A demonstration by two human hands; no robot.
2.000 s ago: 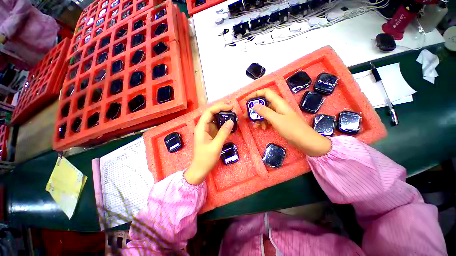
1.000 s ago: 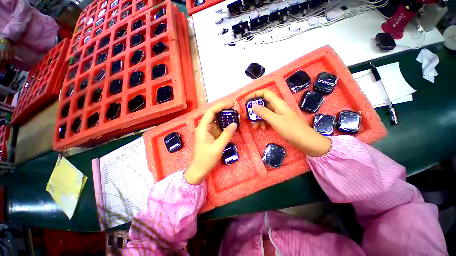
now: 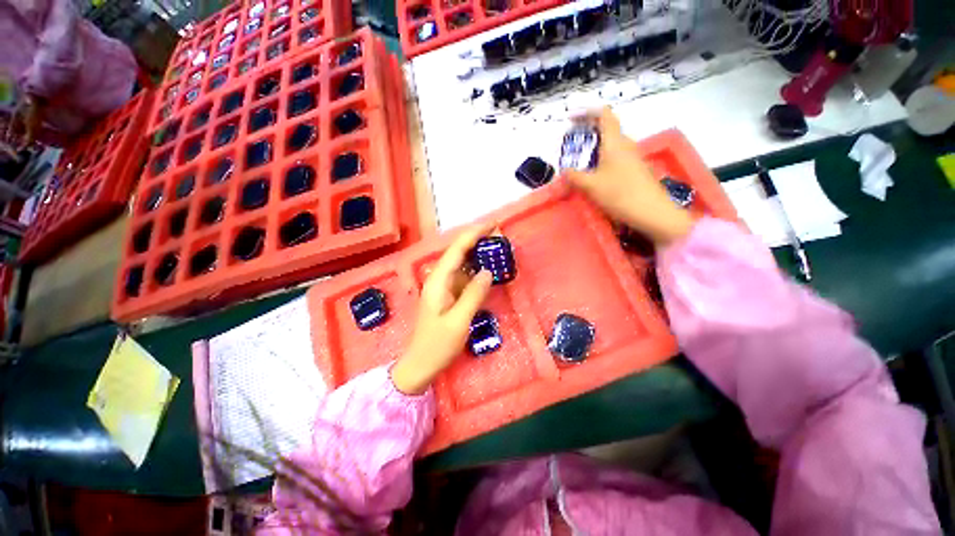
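Observation:
My left hand (image 3: 445,309) holds a smartwatch head (image 3: 493,259) with a lit icon grid, above the middle of the orange-red foam work tray (image 3: 503,392). My right hand (image 3: 628,183) holds another watch head (image 3: 580,148), slightly blurred, with a lit pale screen, raised over the tray's back edge. Loose watch heads lie in the tray: one at left (image 3: 369,309), one below my left hand (image 3: 484,334), one at the front middle (image 3: 572,337). One at right (image 3: 676,192) is partly hidden by my right arm. A dark watch head (image 3: 535,172) lies on the white surface behind the tray.
Gridded foam storage trays (image 3: 394,209) stand stacked at left. A record sheet (image 3: 257,387) and yellow slip (image 3: 133,400) lie at front left. Fixtures with wires (image 3: 586,63) line the back. A pen (image 3: 783,222) lies on white paper. A person's pink sleeve (image 3: 79,63) shows upper left.
My right hand has moved up and away from the tray's middle with its watch head, and my right arm now covers the right recess. My left hand still holds its lit watch head.

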